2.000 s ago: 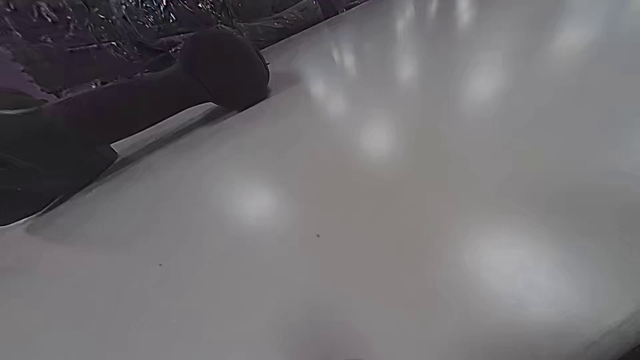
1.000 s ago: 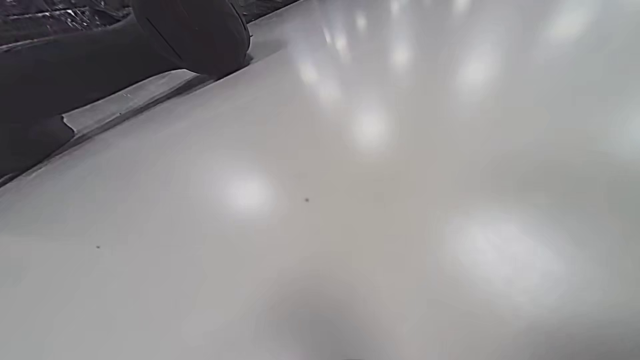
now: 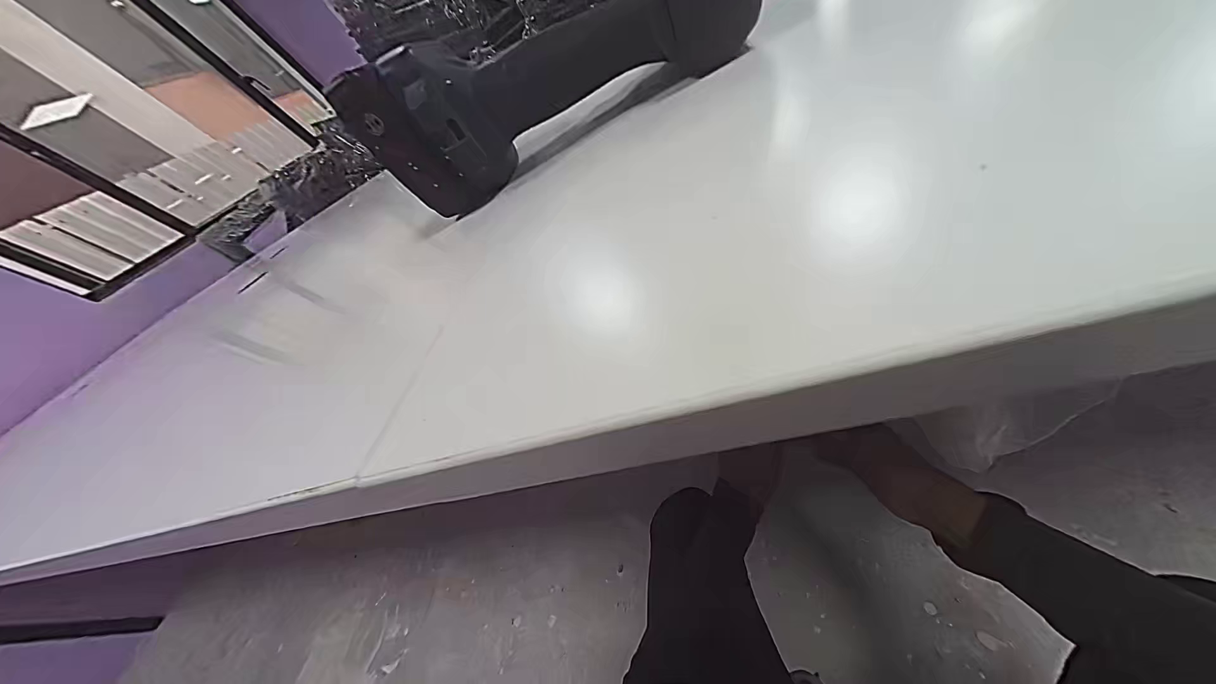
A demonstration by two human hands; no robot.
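Note:
Both of my hands reach in under the front edge of a white tabletop [image 3: 589, 380], low in the view. My left hand [image 3: 750, 467] shows only in part below the edge, above a dark sleeve. My right hand [image 3: 855, 446] is close beside it on the right, with its wrist bare and a dark sleeve further down. The tabletop hides the fingers of both, so what they hold or touch cannot be told. Beside my right hand hangs a piece of clear plastic sheet [image 3: 988, 427]. A dark handled device, like a cordless power tool [image 3: 456, 133], lies on the tabletop.
Crumpled dark plastic wrapping [image 3: 465, 24] is behind the device. A purple wall [image 3: 57, 351] with a dark-framed window [image 3: 180, 152] borders the tabletop at the left. A seam [image 3: 404, 399] crosses the top. Under the table is a stained, speckled grey floor [image 3: 494, 598].
The view has swung a lot and now takes in the table's front edge, the floor and the window. My hands and sleeves have come into sight below the edge. The dark device shows more fully.

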